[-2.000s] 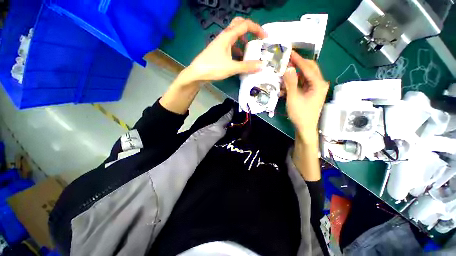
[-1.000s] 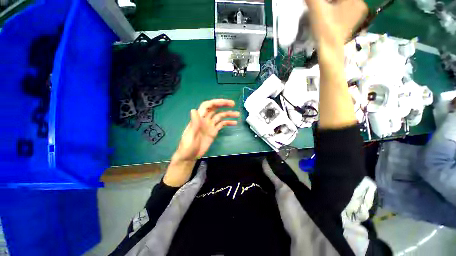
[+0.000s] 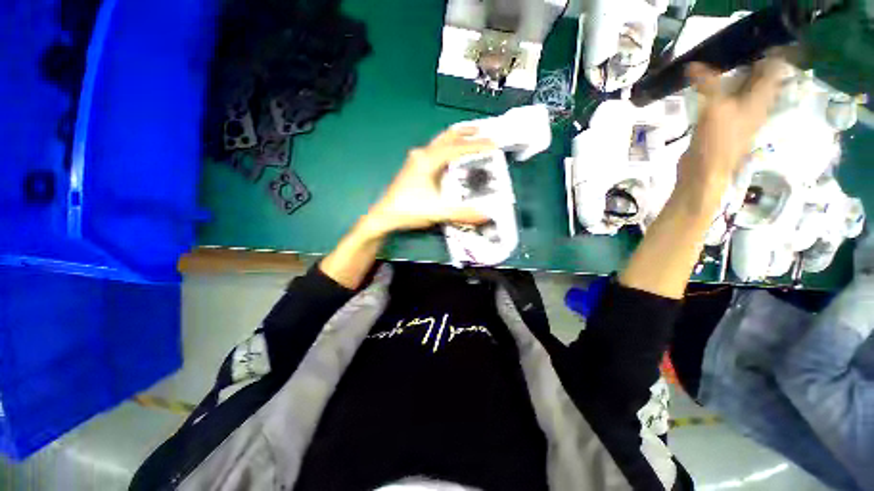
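My left hand is closed around a white camera housing at the bench's front edge. The housing's rounded body points down and its flat arm points to the upper right. A dark round centre shows in it. My right hand is at the upper right, blurred, with its fingers around a black electric screwdriver. The screwdriver lies slanted above the white pile, its thinner end towards the lower left.
Blue bins stand at left. Black face plates lie loose beside them. The screw feeder stands beyond the left hand, with thin rings at its right. White housings are piled at right. A person's grey sleeve is at lower right.
My left hand has gone from open and empty to holding a white housing, which has shifted left. My right hand has come down and closer with the black screwdriver.
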